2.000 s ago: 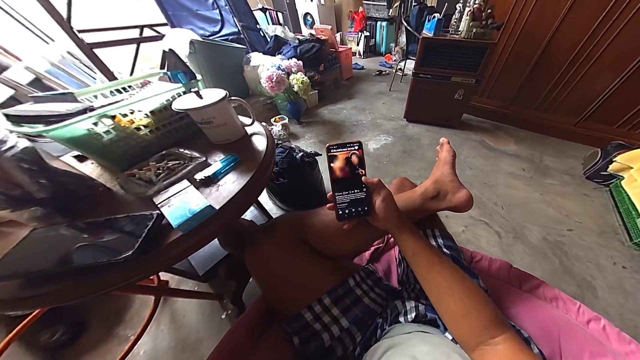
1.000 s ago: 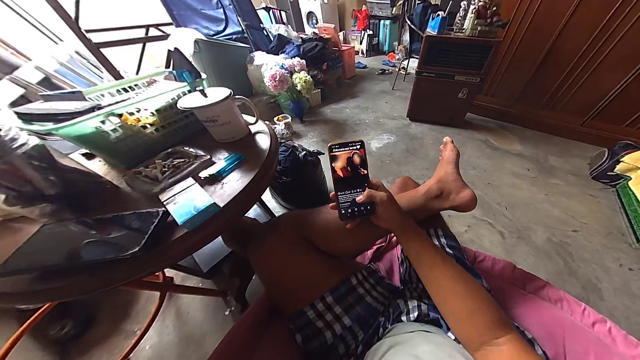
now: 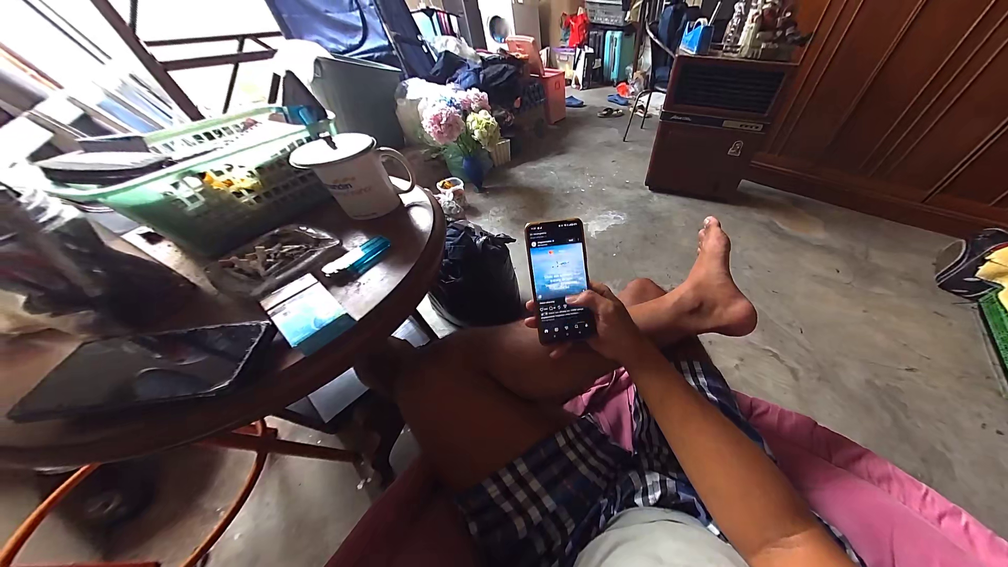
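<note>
My right hand (image 3: 605, 321) holds a smartphone (image 3: 559, 276) upright above my bent legs, its fingers behind the case and its thumb over the lower part of the lit screen. The screen shows a blue picture with writing on a dark page. My left hand is out of view. To the left of the phone, a round dark table (image 3: 409, 264) bears a lidded white mug (image 3: 358, 185), a turquoise lighter (image 3: 366, 256), a blue and white box (image 3: 309, 313) and an ashtray (image 3: 276, 256) full of cigarette butts.
A green plastic basket (image 3: 185, 205) stands at the back of the table, with a dark flat case (image 3: 150, 370) nearer me. Beside the table are a black bag-lined bin (image 3: 476, 272) and flowers in a blue vase (image 3: 475, 169). A brown cabinet (image 3: 701, 150) stands ahead on the concrete floor.
The picture on the phone's screen has changed from a reddish, dark one to a blue one. The right hand still holds the phone in about the same place.
</note>
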